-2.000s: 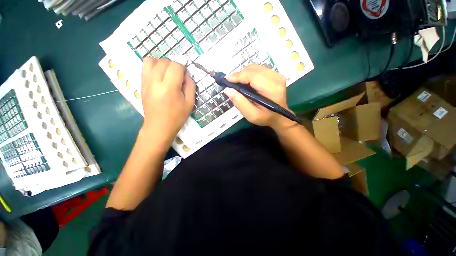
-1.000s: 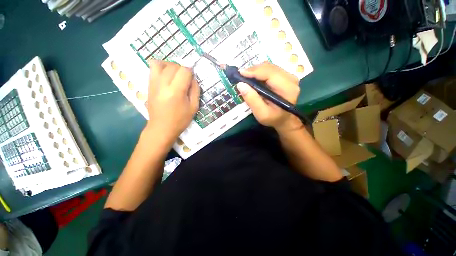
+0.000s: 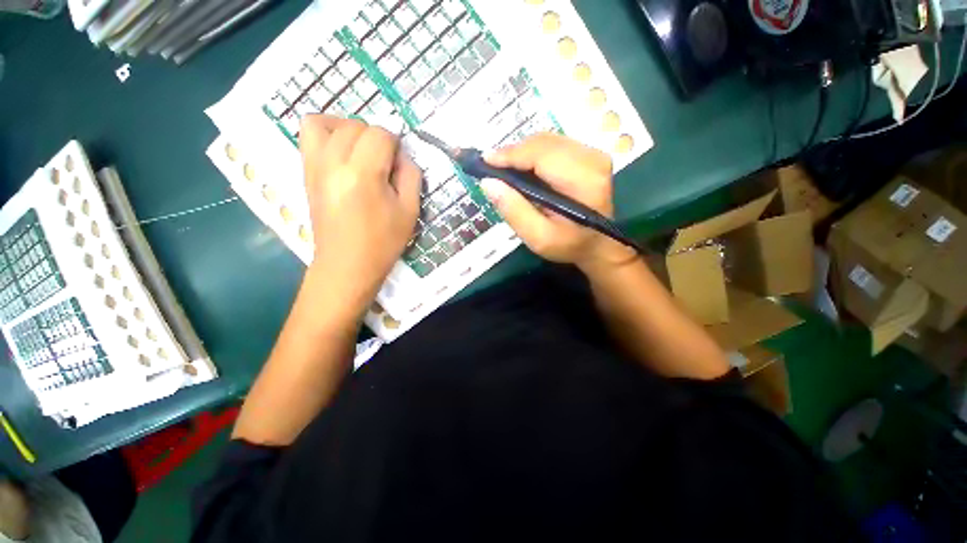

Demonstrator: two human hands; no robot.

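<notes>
A white tray (image 3: 582, 98) with round holes along its edges lies under both hands, holding green PCB panels (image 3: 445, 235). My right hand (image 3: 554, 196) holds the black soldering iron (image 3: 535, 189) like a pen. Its thin tip points up and left, over the panel just right of my left fingers. My left hand (image 3: 361, 189) is closed above the tray's left part. Thin solder wire (image 3: 186, 210) crosses the bench from the left toward this hand. The wire inside the fingers is hidden; a short thin end seems to show near the iron tip.
A second pile of white trays (image 3: 106, 260) with green panels is at left. Stacked trays (image 3: 175, 23) are at upper left. A black box (image 3: 705, 40) and a round red-and-white sticker (image 3: 779, 11) are at upper right. Open cardboard boxes (image 3: 766, 249) stand at right. Part of another person shows at lower left.
Compared with one second ago, the iron and my right hand have shifted left and the tip is closer to my left fingers. The view has shifted slightly. Both hands keep their holds.
</notes>
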